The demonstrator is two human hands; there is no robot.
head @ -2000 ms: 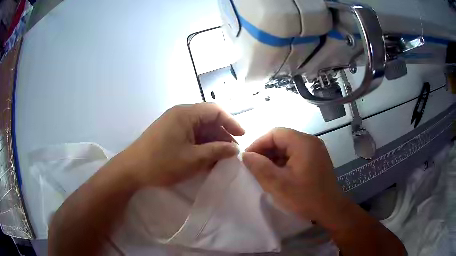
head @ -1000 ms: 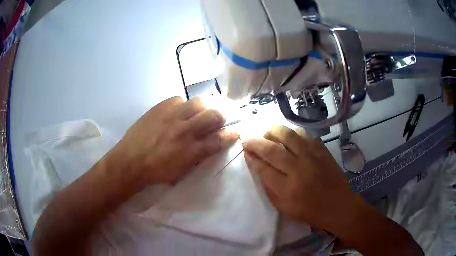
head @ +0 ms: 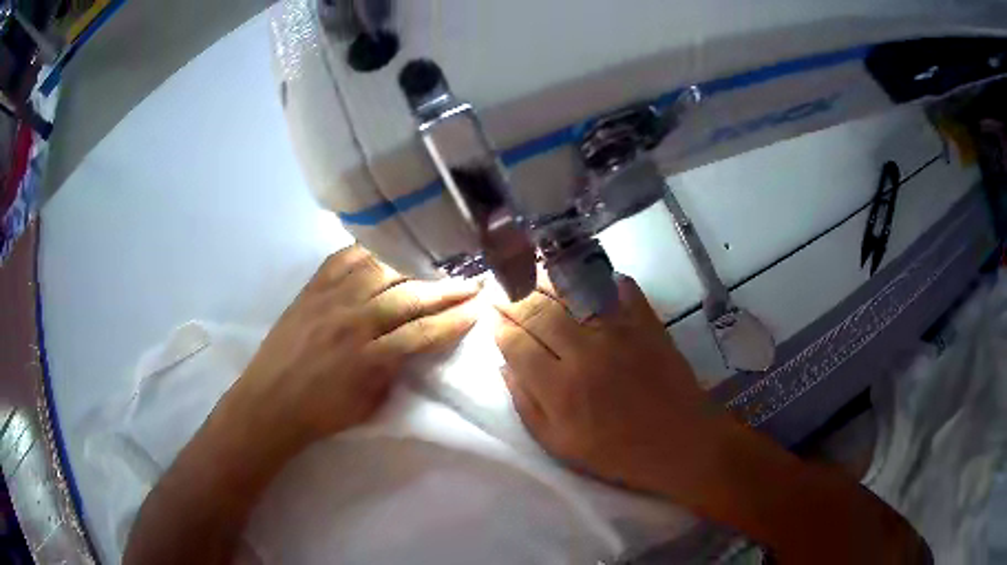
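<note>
A thin white fabric piece (head: 442,475) lies over the table's front part, below and between my hands, running up to the lit needle area. My left hand (head: 353,331) lies on it with fingers stretched toward the needle area. My right hand (head: 596,386) lies on the fabric's right side, fingertips under the machine head and partly hidden by its metal parts. The white sewing machine (head: 398,144) with a blue stripe stands over my fingertips. Glare and the head hide the needle and the fabric edge there.
Black thread snips (head: 880,219) lie right of the needle area. A hinged metal guide (head: 742,339) with a rounded end is beside my right hand. A ruler strip (head: 823,342) runs along the front edge. White cloth (head: 950,441) is heaped at the lower right.
The view has shifted, so the machine head now covers more of the picture. My hands have moved from pinching the fabric edge to lying flatter, with fingertips at the needle area under the head.
</note>
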